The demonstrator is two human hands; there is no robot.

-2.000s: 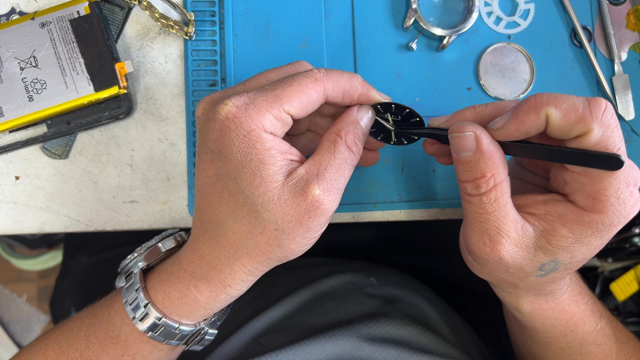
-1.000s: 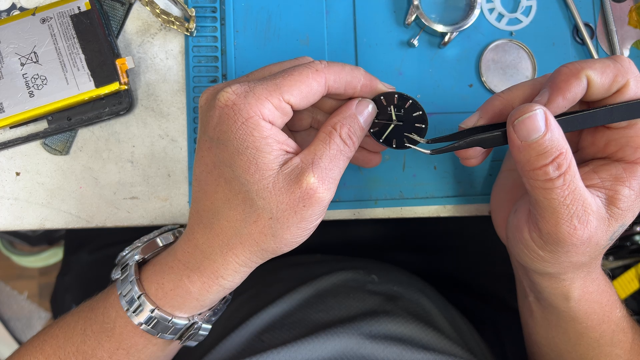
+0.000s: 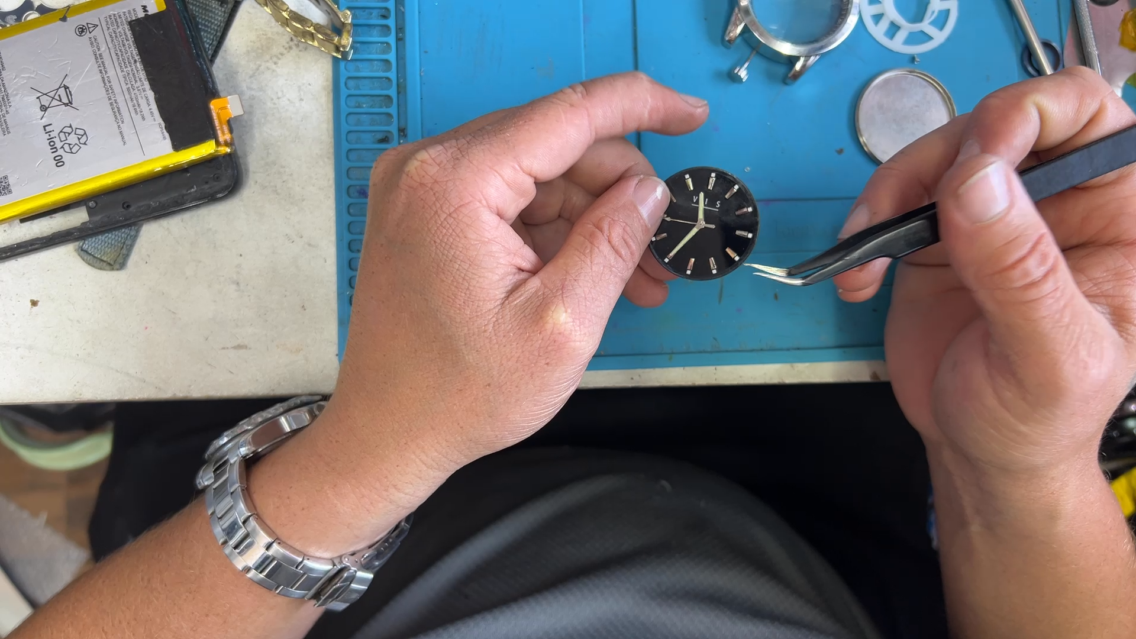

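My left hand [image 3: 497, 257] holds a black watch dial [image 3: 728, 200] near its left edge, with the thumb on top and the index finger stretched out above it. Hour, minute and second hands are fitted at the dial's centre. Whatever lies under the dial is hidden. In my right hand [image 3: 1003, 231] is a pair of black curved-tip tweezers [image 3: 905, 232]. Their bright tips are slightly parted, just off the dial's lower right edge, with nothing between them. A steel-bracelet wristwatch [image 3: 266, 541] is on my left wrist.
On the blue silicone mat [image 3: 524, 40] lie a steel watch case [image 3: 803, 44], its crown and stem [image 3: 741, 68], a white plastic ring [image 3: 910, 22] and a round metal case back [image 3: 903, 115]. A lithium-ion battery [image 3: 80, 98] and a gold-coloured bracelet [image 3: 311, 27] are at the left.
The tweezers have moved from over the dial to beside its lower right edge, and my right hand has shifted right. My left index finger has lifted off the dial's rim.
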